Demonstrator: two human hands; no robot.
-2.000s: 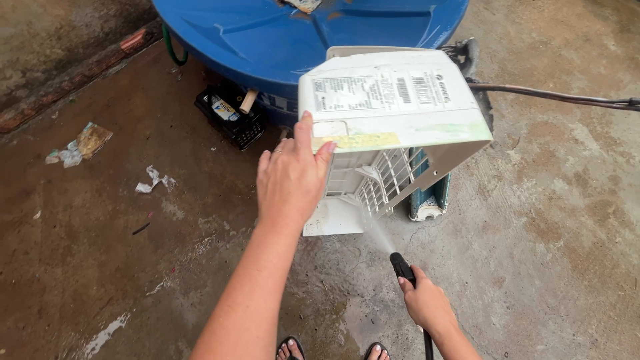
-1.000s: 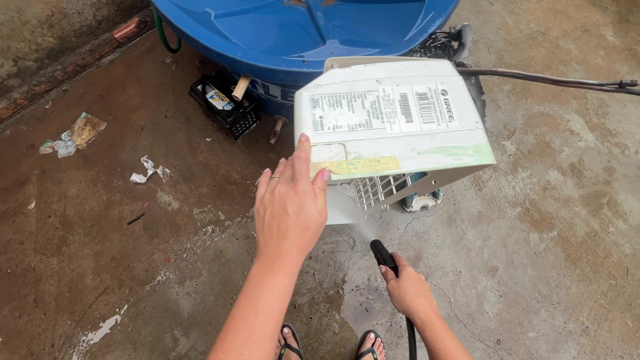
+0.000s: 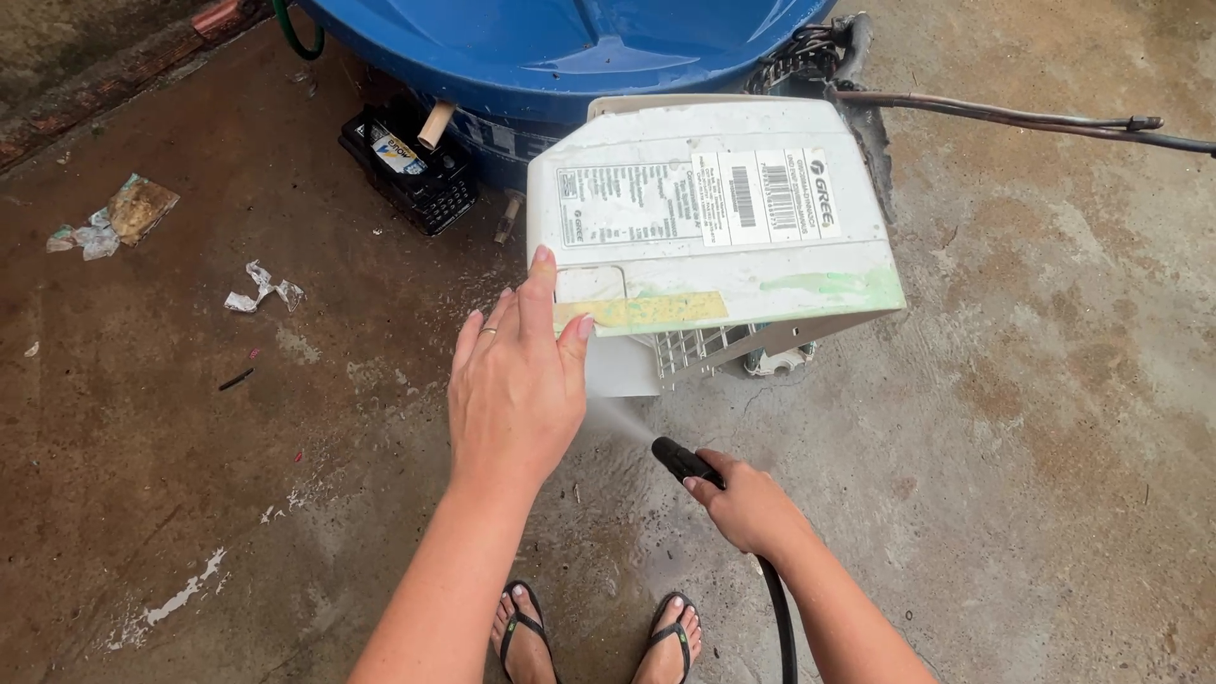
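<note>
The white plastic casing of a Gree air conditioner unit (image 3: 655, 204) stands tilted beside a blue tub, its labelled side facing up and its grille (image 3: 701, 350) showing beneath the near edge. My left hand (image 3: 518, 380) grips the casing's near left corner, thumb on the yellow strip and fingers along the edge. In my right hand (image 3: 750, 503) is the black spray nozzle (image 3: 686, 463) of a hose (image 3: 781, 617). Water sprays from it up and to the left, into the open underside of the casing. The inside of the casing is mostly hidden.
Behind the casing is the large blue tub (image 3: 532, 85). A black crate (image 3: 408, 171) lies left of it, with paper scraps (image 3: 264, 288) on the wet concrete floor. Pipes (image 3: 1007, 112) stretch to the right from a dark bundle. My feet in flip-flops (image 3: 524, 632) stand below.
The casing has tipped so that more of its labelled top and less of its grille shows. My left hand remains on its corner; the nozzle in my right hand still sprays, now further left.
</note>
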